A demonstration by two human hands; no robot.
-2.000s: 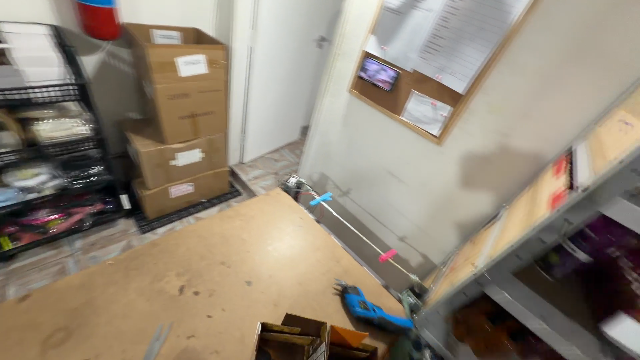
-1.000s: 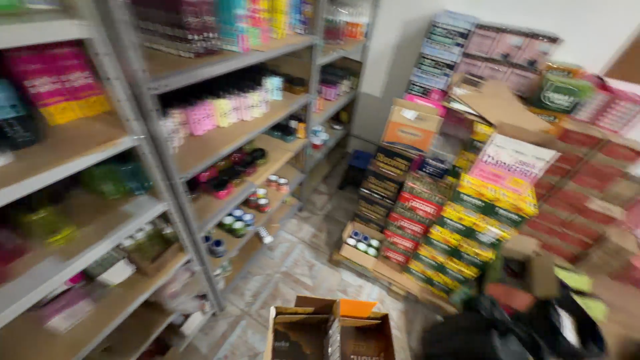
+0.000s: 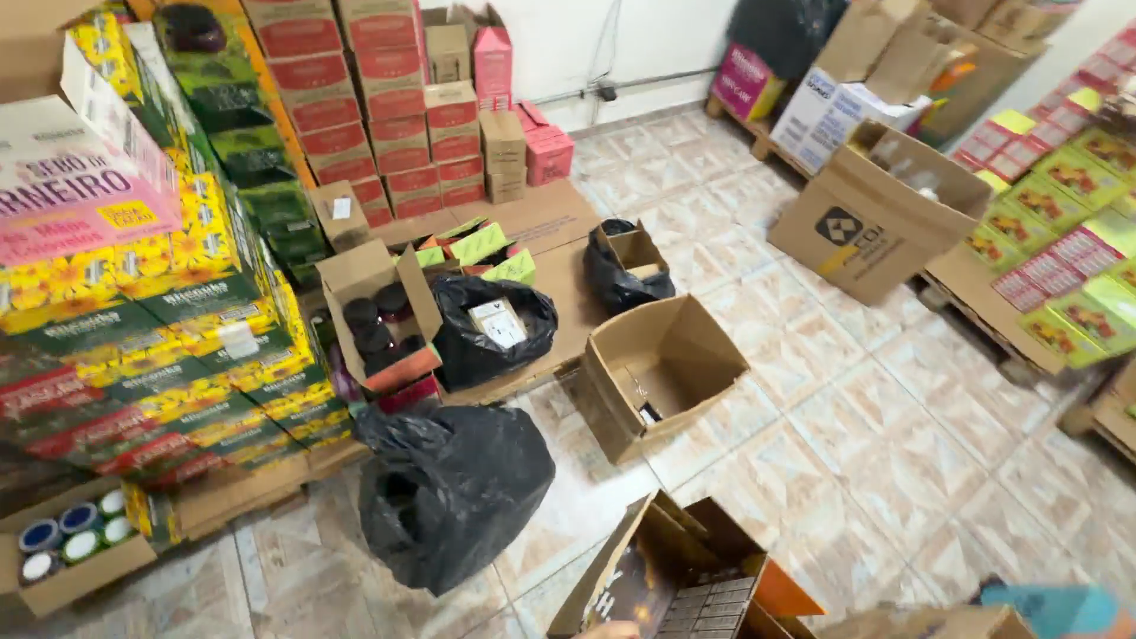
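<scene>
An open cardboard box point(image 3: 621, 568) with raised flaps, one of them orange, is at the bottom centre. Rows of small packs point(image 3: 710, 608) show inside it, beside a dark printed panel. A small part of my left hand point(image 3: 611, 631) shows at the bottom edge, its fingers against the near side of this box; the rest is cut off. My right hand is out of the picture. At the lower right lie a piece of brown cardboard point(image 3: 932, 623) and a blurred blue thing point(image 3: 1052, 611) that I cannot identify.
On the tiled floor are a black plastic bag point(image 3: 470, 497), an open empty carton point(image 3: 666, 355) and another open carton point(image 3: 879, 213). Stacked product boxes point(image 3: 160, 355) stand at the left, with a box of jars point(image 3: 75, 541) below. Loaded pallets point(image 3: 994, 328) line the right.
The view has swung far, from a worktable past shelving to the stacked boxes and floor. The open box stays low in view, and fingers now show at it.
</scene>
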